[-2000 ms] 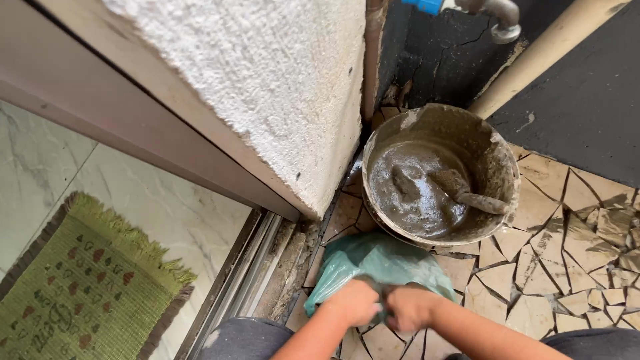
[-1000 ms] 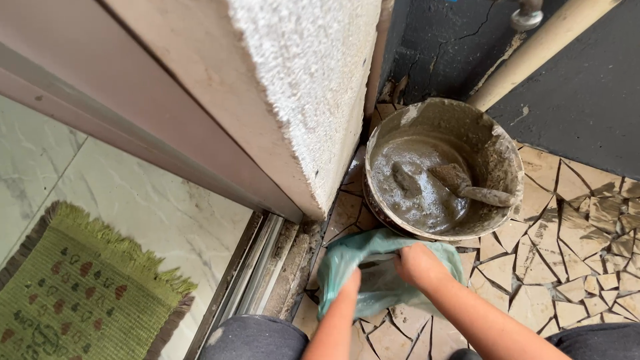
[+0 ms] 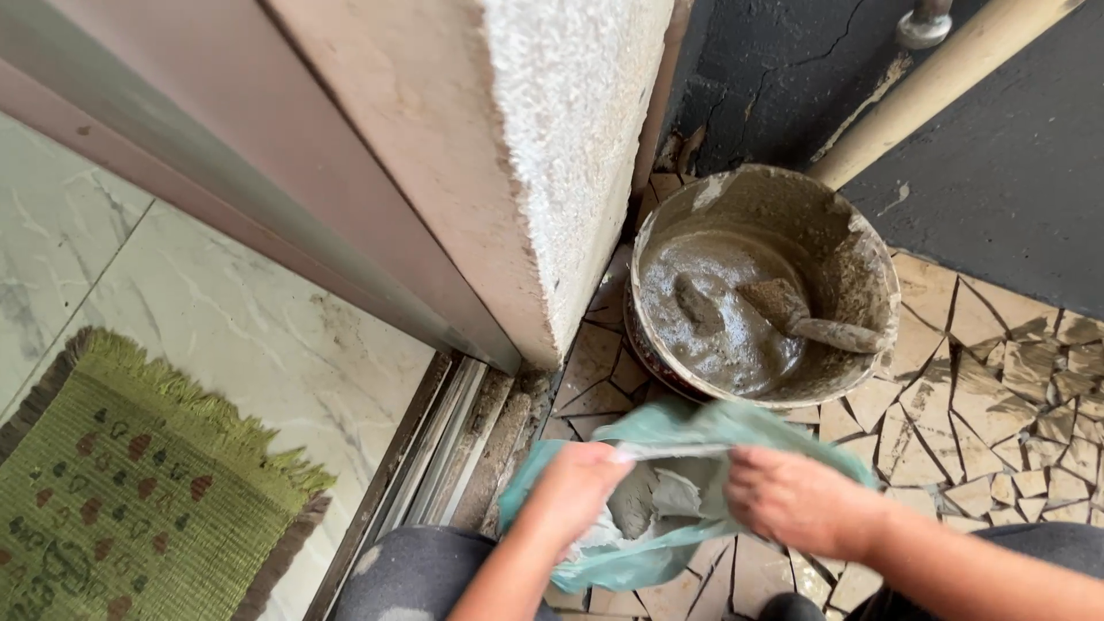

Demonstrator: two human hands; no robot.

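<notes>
A green plastic bag (image 3: 638, 565) sits low between my knees, its mouth spread apart to show grey powder (image 3: 634, 500) and torn white paper (image 3: 674, 493) inside. My left hand (image 3: 580, 492) grips the bag's contents or rim at the left, and my right hand (image 3: 789, 500) grips at the right. A pale strip of the inner bag is stretched between both hands. Just beyond stands a mortar-crusted bucket (image 3: 888, 285) holding wet grey mortar (image 3: 716, 319). A trowel (image 3: 832, 334) coated in mortar rests in it, handle against the right side.
A sliding-door track (image 3: 440, 448) and a rough white wall edge (image 3: 578, 155) lie to the left. Past the track is a green fringed mat (image 3: 147, 492) on marble-look tile. A cream pipe (image 3: 940, 86) slants down behind the bucket. Broken-tile paving (image 3: 975, 397) surrounds the bucket.
The bag's mouth now shows its powder and inner paper, which were hidden two seconds ago. My hands, close together then, are now apart. The bucket and trowel have stayed put.
</notes>
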